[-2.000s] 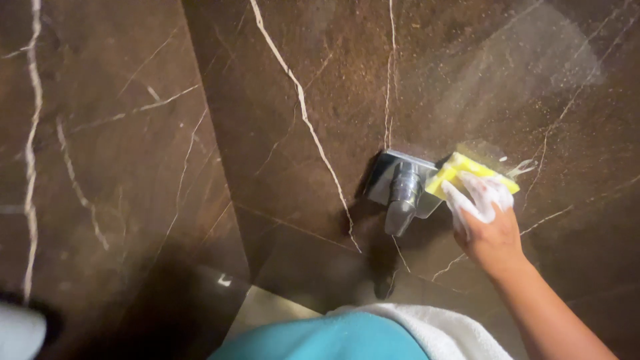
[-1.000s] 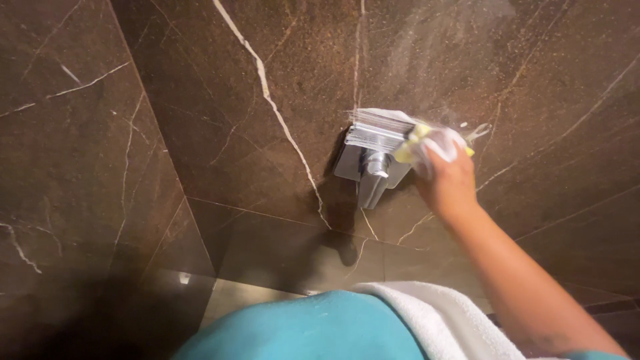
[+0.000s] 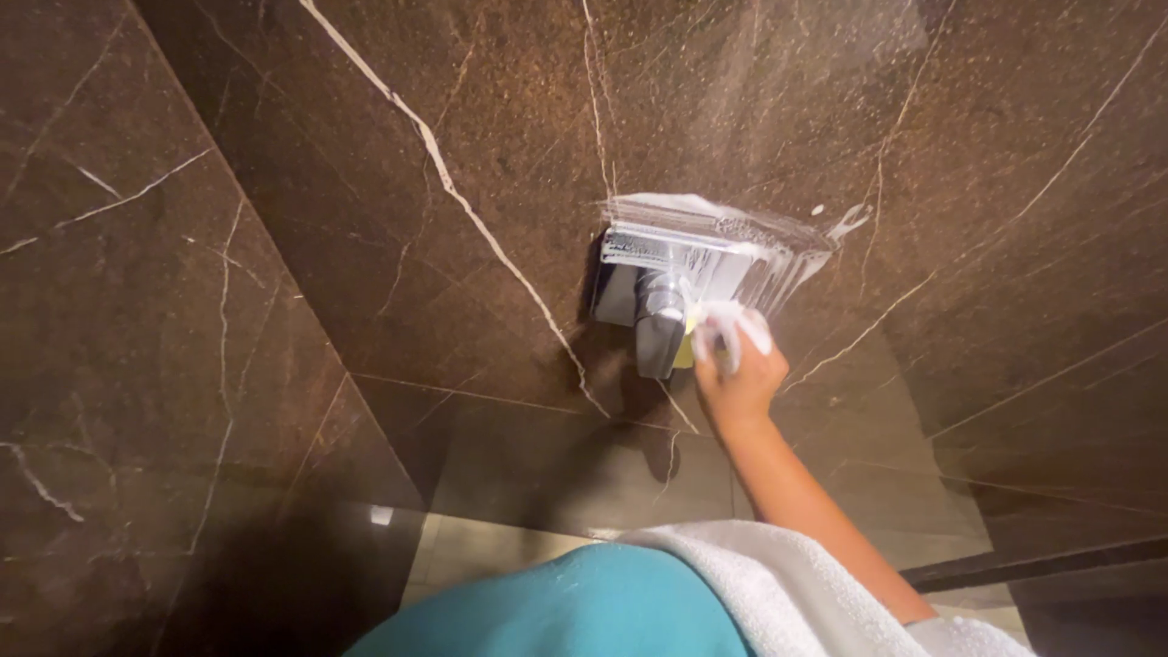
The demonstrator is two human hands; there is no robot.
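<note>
My right hand [image 3: 744, 360], covered in white suds, grips a yellow sponge [image 3: 684, 349]; only a sliver of the sponge shows beside my fingers. It is at the right side of a chrome shower valve handle [image 3: 659, 338], which sticks out from a square metal plate [image 3: 616, 294] on the brown marble-look wall. White foam [image 3: 721, 228] is smeared in streaks over the plate's upper part and across the wall above and to the right. My left hand is out of view.
A second brown, veined wall [image 3: 137, 301] meets this one at a corner on the left. Light floor tiles [image 3: 484, 547] show below. A white towel [image 3: 766, 566] lies over the teal clothing [image 3: 566, 607] at the bottom. A dark bar [image 3: 1040, 564] runs at the lower right.
My right hand with the sponge has moved from the plate's upper right down beside the handle. Foam streaks now cover the plate's top and nearby wall, where two seconds ago there was far less.
</note>
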